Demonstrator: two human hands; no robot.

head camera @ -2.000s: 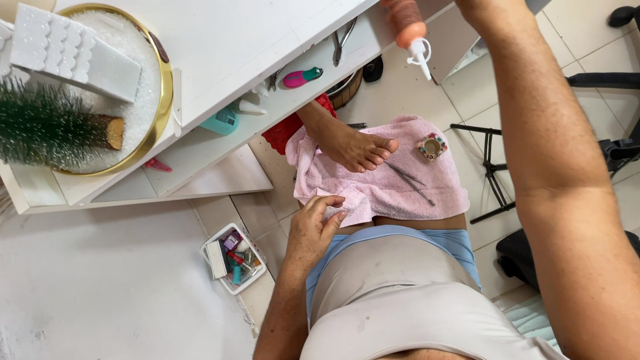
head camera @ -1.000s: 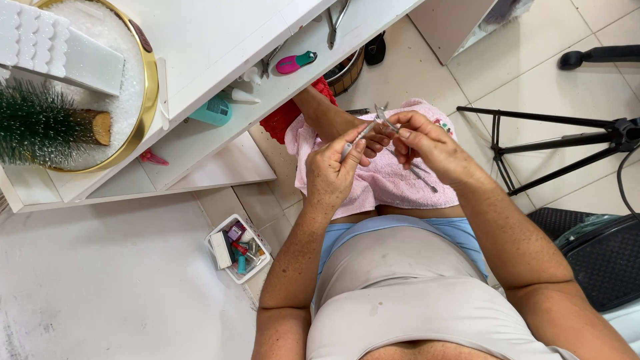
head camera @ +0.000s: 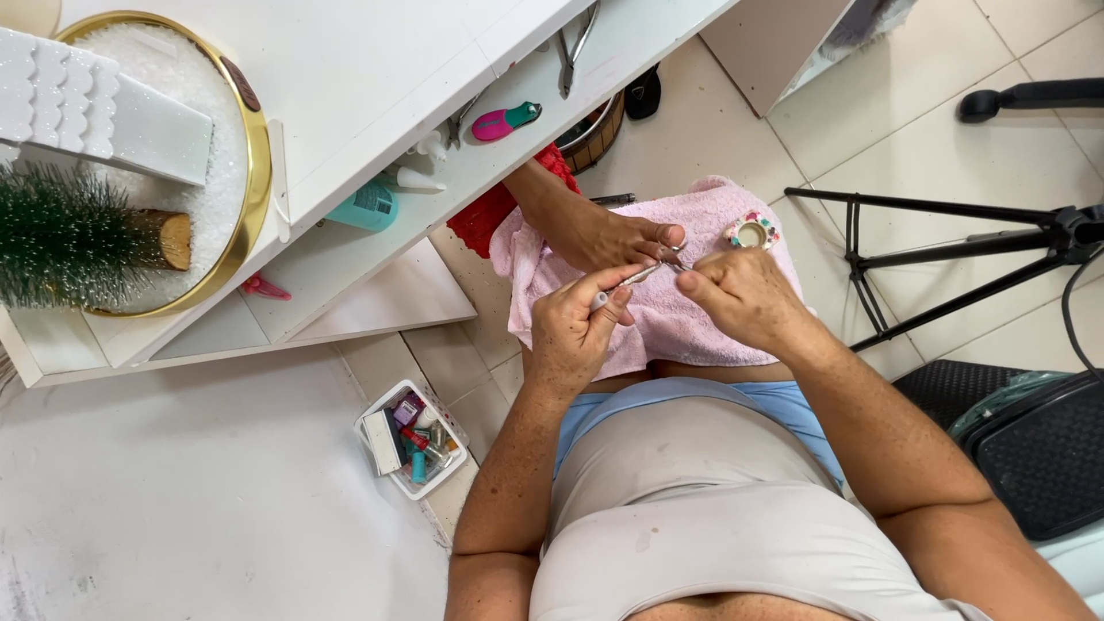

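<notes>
Another person's bare foot [head camera: 604, 233] rests on a pink towel [head camera: 711, 197] across my lap. My left hand [head camera: 576, 332] is closed on a slim metal tool [head camera: 640, 275] with a pale rounded end, its tip at the toes. My right hand [head camera: 749, 293] is closed at the toes too, with a small metal tool [head camera: 677, 260] showing past its fingers; its kind is too small to tell. A small round pot with a colourful decorated rim [head camera: 752, 231] sits on the towel just beyond my right hand.
Cuticle nippers [head camera: 573, 52], a pink and teal nail clipper [head camera: 505, 122] and a teal bottle [head camera: 366, 207] lie on the white desk's shelf [head camera: 483, 164]. A white basket [head camera: 417, 490] of small bottles stands at left. Black tripod legs [head camera: 953, 253] spread on the tiles at right.
My right arm, stretched far forward near an orange bottle two seconds ago, has come back to the foot. Both hands have since closed in on the toes with metal tools.
</notes>
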